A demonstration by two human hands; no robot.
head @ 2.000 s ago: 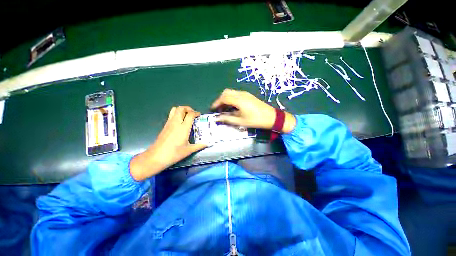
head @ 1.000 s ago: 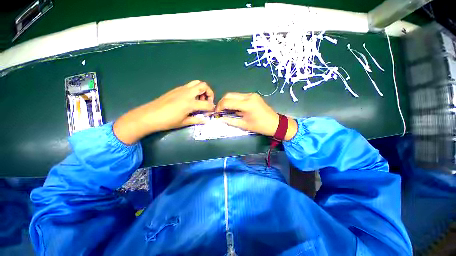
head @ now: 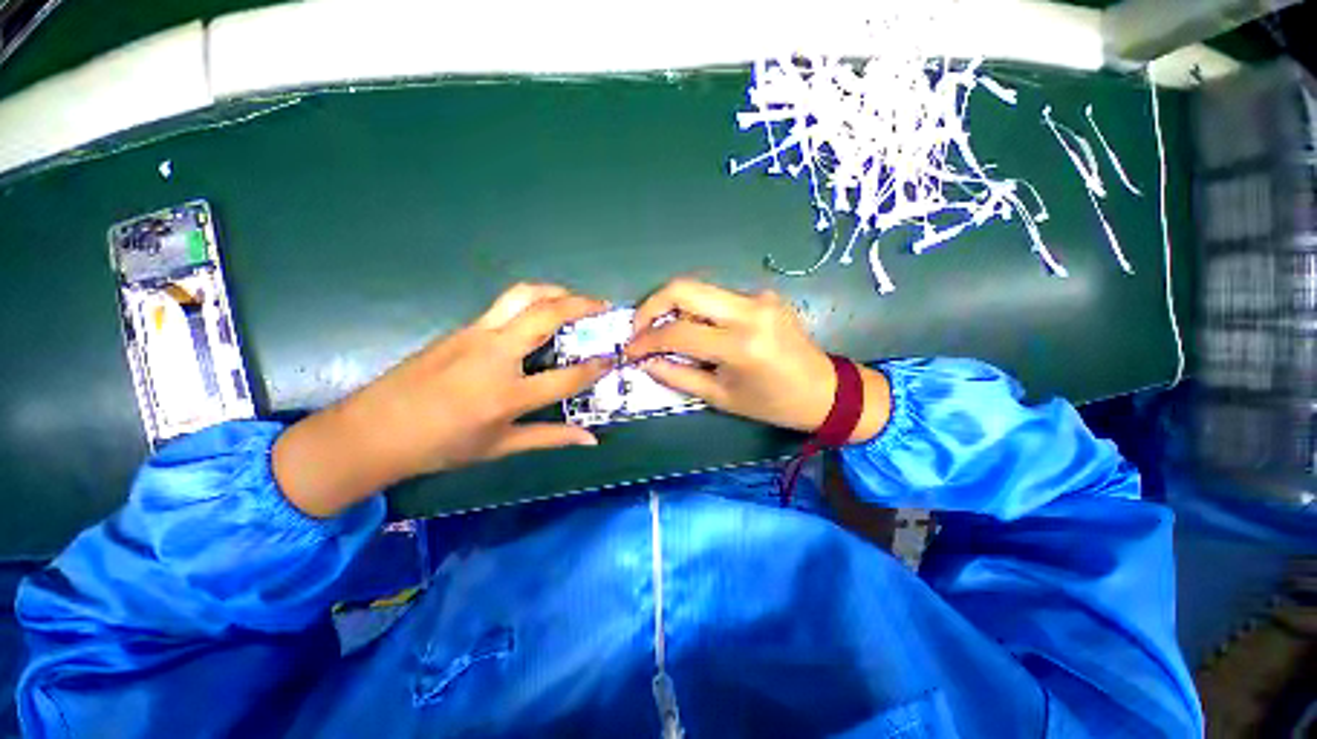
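Note:
An open phone body (head: 636,394) lies on the green bench near its front edge, under both hands. My left hand (head: 484,378) rests over its left end, with fingers on its edge and top. My right hand (head: 744,354) has its fingertips at the phone's middle, close to my left fingertips. A thin dark line shows between the fingertips; I cannot tell if it is a tool or a cable. The fingers hide much of the phone's inside and its right end. A dark red band (head: 841,403) is on my right wrist.
A second open phone body (head: 184,335) lies at the left, near my left sleeve. A tangled pile of white cables (head: 881,137) is at the back right, with a few loose ones beside it. A white rail (head: 477,51) runs behind. Stacked trays (head: 1254,289) stand at the right edge.
My left hand has moved down and spread over the phone's left end. My right hand stays at the phone. The view has shifted, so the cable pile appears farther right and the second phone farther left.

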